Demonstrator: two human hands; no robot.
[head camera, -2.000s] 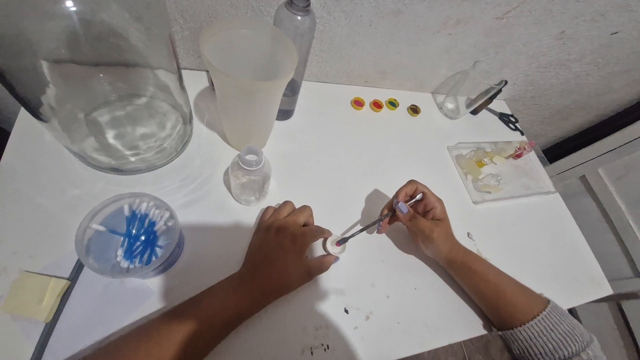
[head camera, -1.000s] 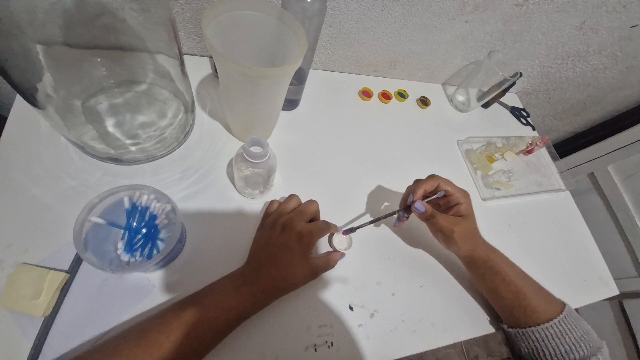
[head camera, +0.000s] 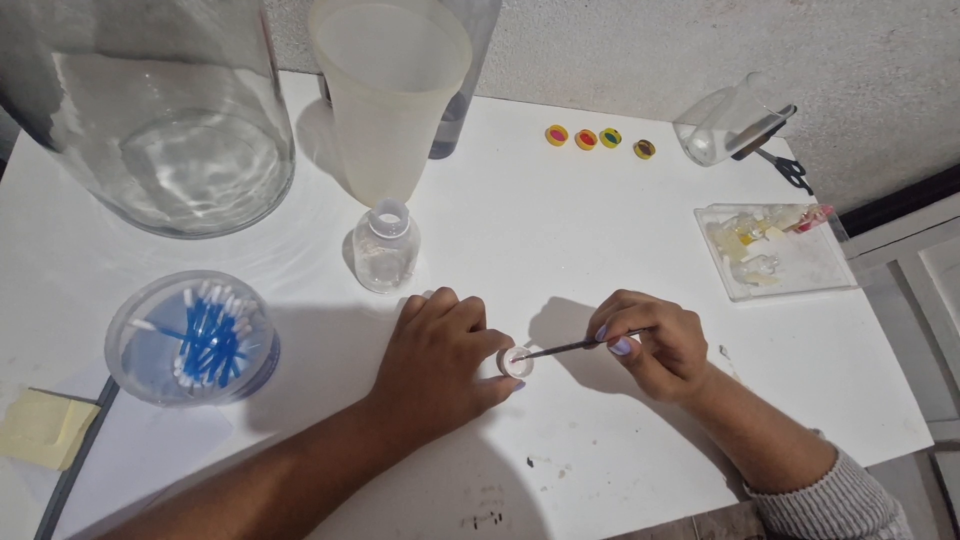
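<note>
My left hand (head camera: 450, 360) rests on the white table and holds a small white cap (head camera: 517, 361) between thumb and forefinger, its open side up. In my right hand (head camera: 652, 345) is a thin dark stick-like tool (head camera: 559, 349), gripped between thumb and fingers. Its tip is inside the cap, where a small pinkish spot shows; whether the tip is a brush cannot be told. A small clear bottle (head camera: 386, 251) without a lid stands just beyond my left hand. Several small yellow caps with coloured contents (head camera: 586, 139) lie in a row near the wall.
Cotton swabs (head camera: 214, 334) fill a round tub (head camera: 124, 360) at left, beside yellow sticky notes (head camera: 45, 424). A large glass jar (head camera: 202, 172) and a frosted cup (head camera: 382, 112) stand behind. At right are a clear tray (head camera: 802, 281), a tilted glass (head camera: 731, 124) and scissors (head camera: 791, 171).
The tool's tip has gone from the rim area into the white cap. My left hand still holds the cap in place.
</note>
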